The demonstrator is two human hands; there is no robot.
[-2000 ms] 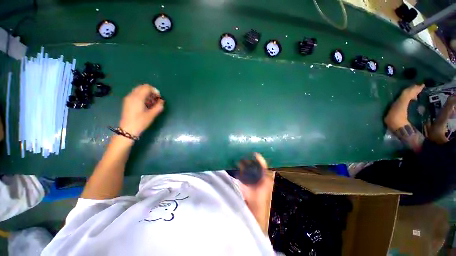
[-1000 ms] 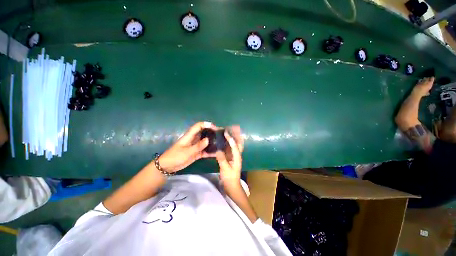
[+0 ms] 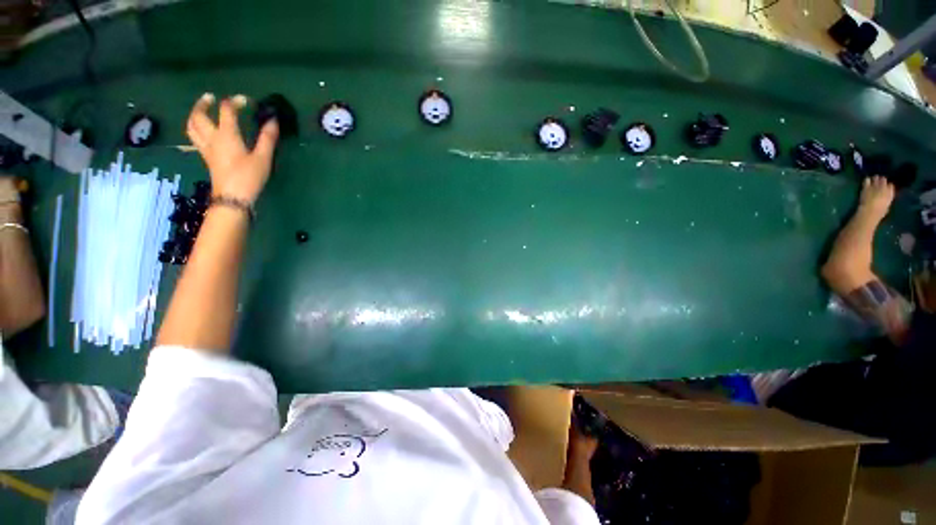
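Observation:
My left hand (image 3: 234, 154) is over the far belt with its fingers spread. A black housing (image 3: 274, 116) stands on the belt beside my left thumb; whether they touch is unclear. My right hand (image 3: 582, 447) is down inside the open carton (image 3: 718, 422), mostly hidden by its wall, so its grip does not show. Black housings (image 3: 657, 477) fill the carton. One small black fitting (image 3: 302, 237) lies alone on the green bench (image 3: 431, 246). More black fittings (image 3: 185, 226) lie in a pile, partly behind my left forearm.
White strips (image 3: 121, 256) lie bundled at left. White-faced units (image 3: 337, 119) and black housings (image 3: 708, 129) stand in a spaced row on the belt. Another person's arm (image 3: 857, 241) reaches in at right, and another person's arm (image 3: 21, 261) is at far left. A pale hose (image 3: 672, 41) loops at the back.
My hands were together over a black housing; now they are apart. My left hand has moved up to the belt, where a black housing now stands. My right hand has gone down into the carton.

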